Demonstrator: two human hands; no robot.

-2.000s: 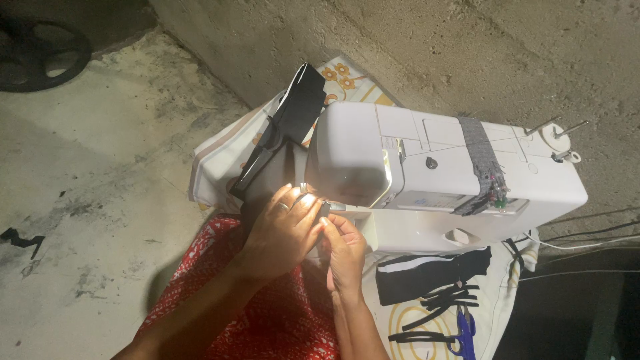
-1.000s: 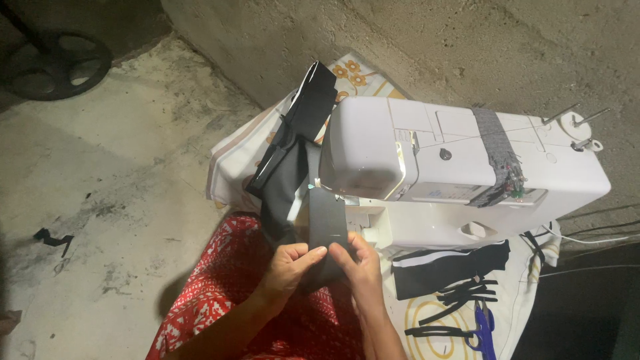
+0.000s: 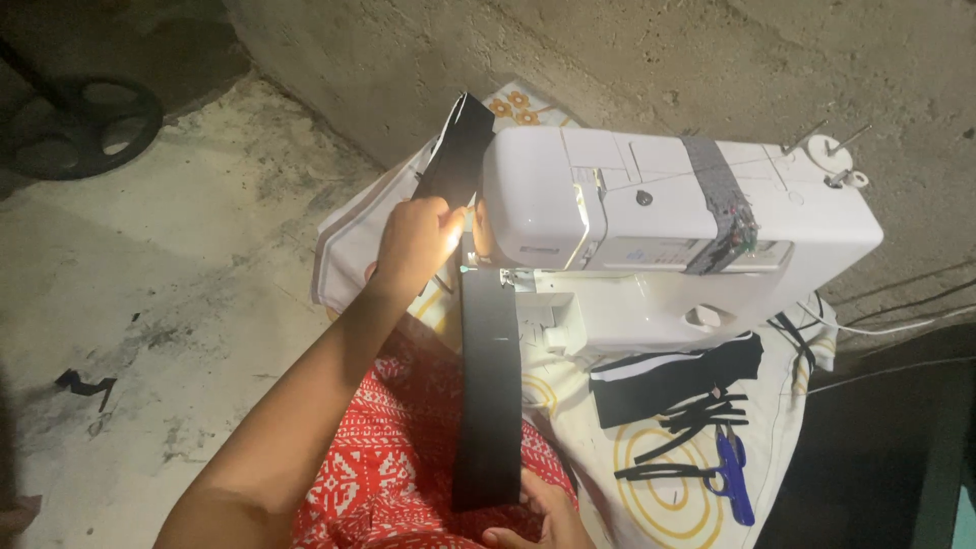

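A white sewing machine (image 3: 656, 206) stands on a patterned cloth, its needle end toward the left. A long black fabric strip (image 3: 490, 396) runs from beneath the needle area down over a red patterned garment on the lap; a pin with a pale head shows at its upper left edge. My left hand (image 3: 421, 236) is raised at the machine's left end, fingers bent by the black fabric there; what its fingertips hold is hidden. My right hand (image 3: 541, 518) lies at the lower end of the strip, thumb and fingers apart, touching or nearly touching its edge.
Blue-handled scissors (image 3: 732, 480) lie on the patterned cloth (image 3: 579, 427) right of the strip, beside narrow black scraps (image 3: 671, 469) and a folded black and white fabric piece (image 3: 671, 381). A concrete wall (image 3: 595, 61) rises behind the machine. A white cord (image 3: 884, 329) leaves its right side.
Both hands were together on the black fabric. My left hand has moved up to the machine's left end, and my right hand down to the strip's lower end. The strip now lies extended downward.
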